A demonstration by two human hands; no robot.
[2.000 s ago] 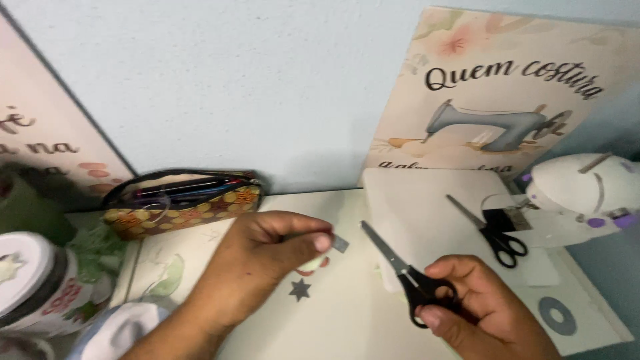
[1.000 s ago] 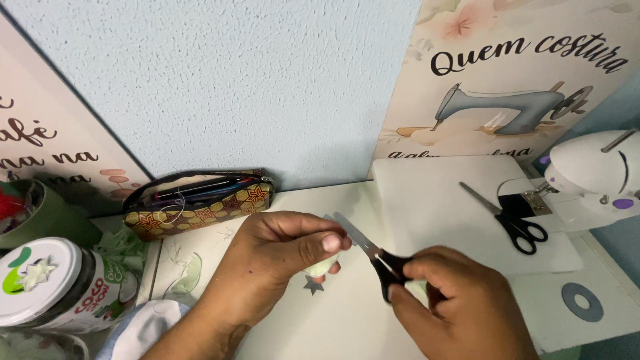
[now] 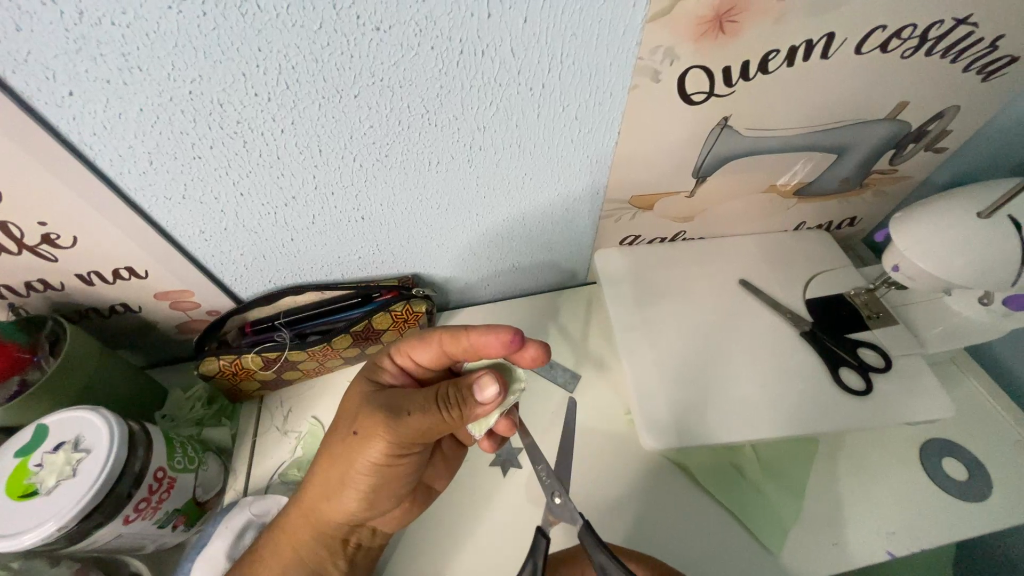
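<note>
My left hand pinches a small piece of pale green fabric between thumb and fingers. My right hand, mostly cut off by the bottom edge, holds black-handled scissors. Their blades are spread and point up, one tip close to the lower edge of the fabric. A grey rectangular piece lies on the table behind my left fingertips, and a grey star-shaped piece lies just below them.
A second pair of scissors rests on a white board beside a small white sewing machine. Green fabric and a grey ring lie at right. At left are a patterned pencil case, a lidded jar and a green pot.
The scissors in my right hand have turned to point more upward and sit lower, their blades now spread below the fabric. The pale green piece shows more plainly in my left hand.
</note>
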